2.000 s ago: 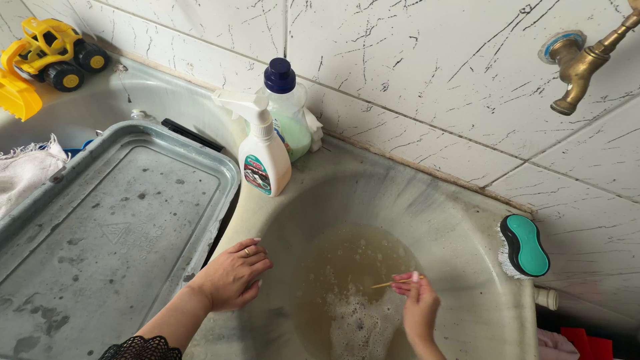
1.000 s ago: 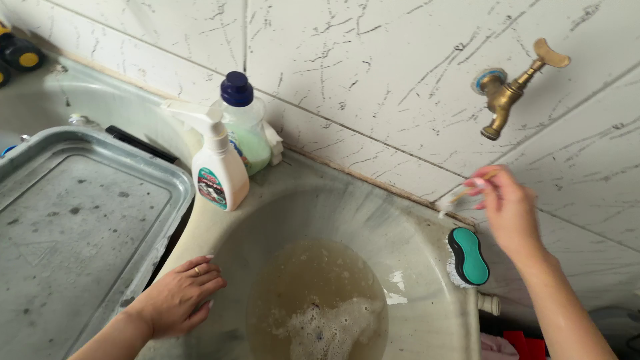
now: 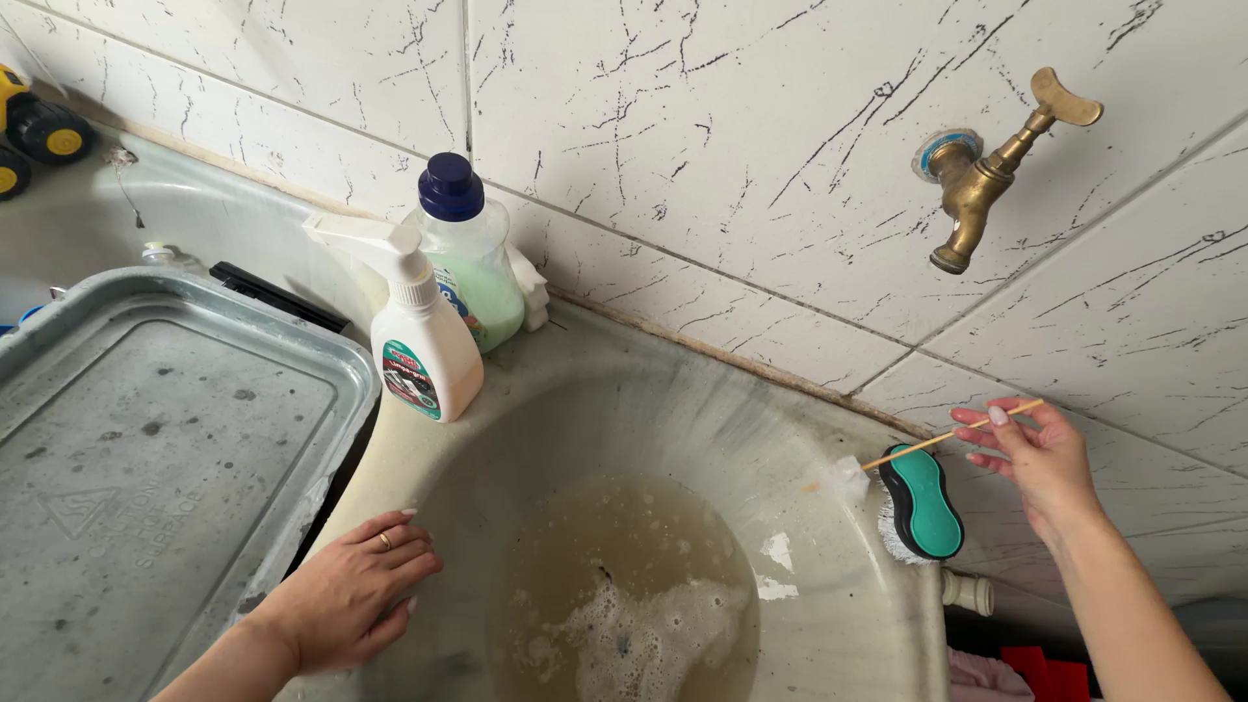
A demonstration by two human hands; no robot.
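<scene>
My right hand (image 3: pixel 1048 463) pinches a thin wooden stick (image 3: pixel 951 436) at the right of the view. The stick's lower end meets a small whitish translucent lump (image 3: pixel 846 480) over the basin's right rim, beside a green and black scrub brush (image 3: pixel 921 502) with white bristles. My left hand (image 3: pixel 361 590), wearing a ring, rests palm down on the left rim of the stone-look basin (image 3: pixel 624 409), holding nothing. Cloudy brown water (image 3: pixel 634 526) with whitish foam (image 3: pixel 653 634) stands in the basin.
A white spray bottle (image 3: pixel 429 341) and a blue-capped bottle of green liquid (image 3: pixel 487 283) stand on the rim. A grey tray (image 3: pixel 195 439) lies left, near a toy vehicle (image 3: pixel 44 132). A brass tap (image 3: pixel 975 190) juts from the tiled wall.
My right hand has moved with the stick from over the water to the basin's right rim, beside the brush. My left hand stays at the left rim. The view has shifted right.
</scene>
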